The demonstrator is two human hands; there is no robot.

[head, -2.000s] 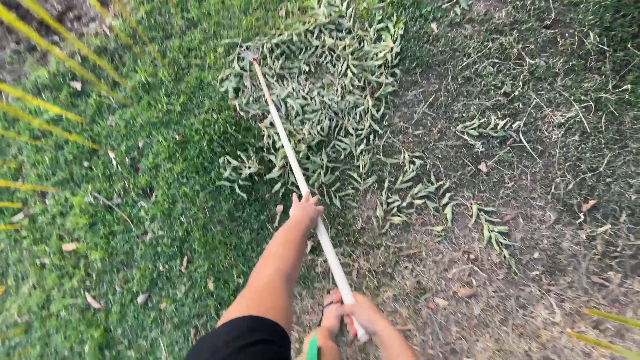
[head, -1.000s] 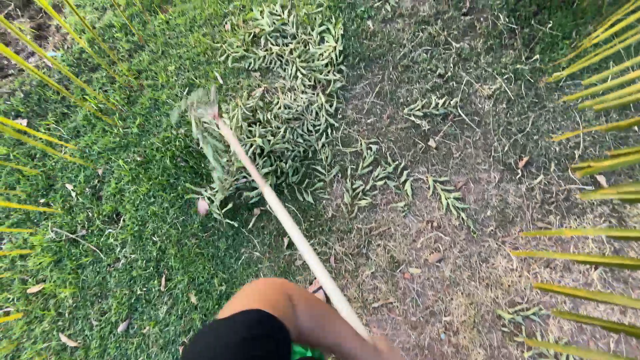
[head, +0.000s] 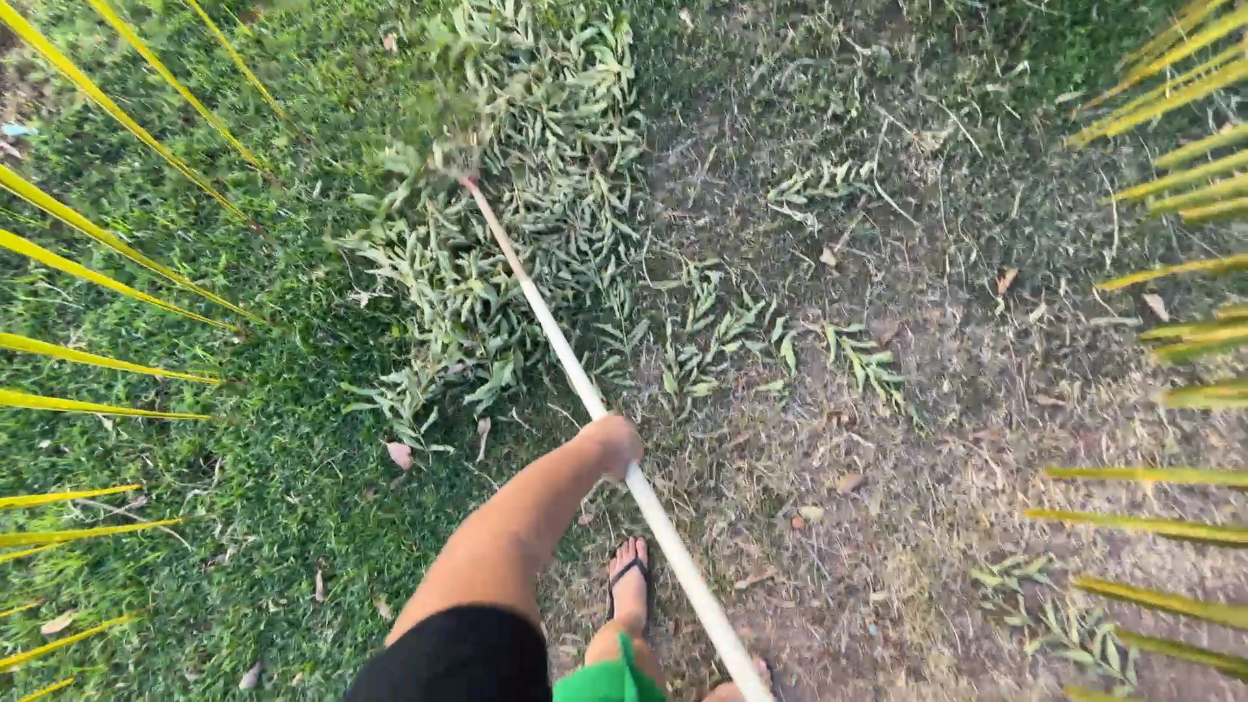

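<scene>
My left hand (head: 616, 447) is closed around the middle of a long pale pole (head: 565, 351), which runs from the bottom edge up and to the left. Its far end, reddish at the joint, meets a blurred head (head: 458, 151) over a heap of cut leafy twigs (head: 575, 185); the kind of tool is not clear. My right hand is out of view, below the frame's bottom edge. Loose leafy sprigs (head: 712, 331) lie just right of the heap.
Green grass (head: 244, 487) spreads on the left, dry patchy ground (head: 936, 439) on the right. Yellow-green palm leaflets (head: 1150, 526) jut in from both sides. My foot in a black flip-flop (head: 629, 580) stands beside the pole. More sprigs (head: 1082, 634) lie at the lower right.
The tool's head, one second ago at the heap's lower left with leaves by it, is now farther up over the heap. My right hand, seen on the pole two seconds ago, has left the view.
</scene>
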